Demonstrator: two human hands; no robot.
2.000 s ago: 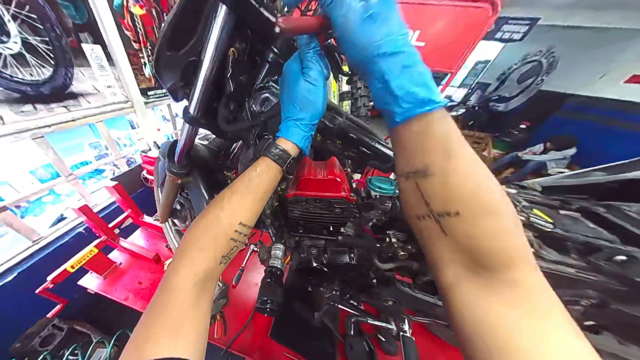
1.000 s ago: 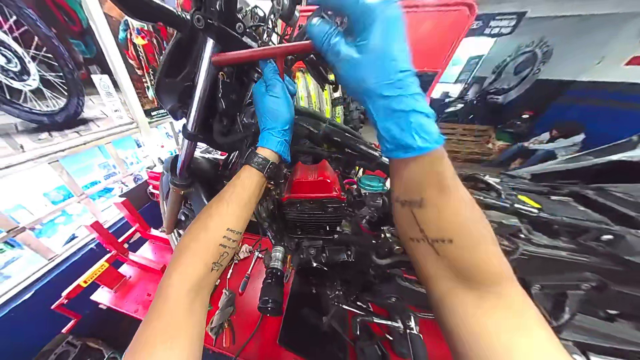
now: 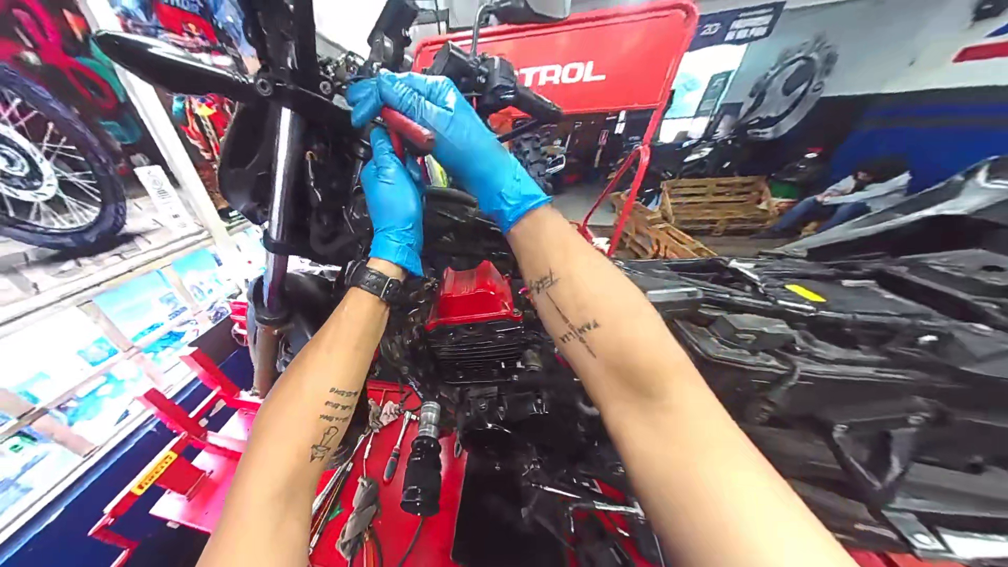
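Both my hands wear blue gloves and are raised at the front end of a partly stripped motorcycle. My right hand point(image 3: 441, 126) is bent over a red-handled tool point(image 3: 408, 130), whose exact kind I cannot tell, close to the handlebar. Just below it, my left hand point(image 3: 393, 193) is upright with its fingers curled against the tool's lower red part; its grip is partly hidden. To their left stands the chrome fork tube point(image 3: 282, 181). Beneath the hands sits the engine's red cylinder head cover point(image 3: 473, 291) above black cooling fins point(image 3: 476, 348).
A ratchet point(image 3: 396, 447), a black cylindrical tool point(image 3: 423, 465) and a crumpled glove point(image 3: 361, 512) lie on the red lift platform point(image 3: 445, 488). Black motorcycle parts point(image 3: 787, 354) fill the right side. A red frame panel point(image 3: 606, 63) and wooden pallets point(image 3: 717, 205) stand behind; a person point(image 3: 854, 193) sits there.
The red tool, which lay crosswise toward the fork tube one second ago, now slants between my hands. My right hand has come down and left, close to my left hand.
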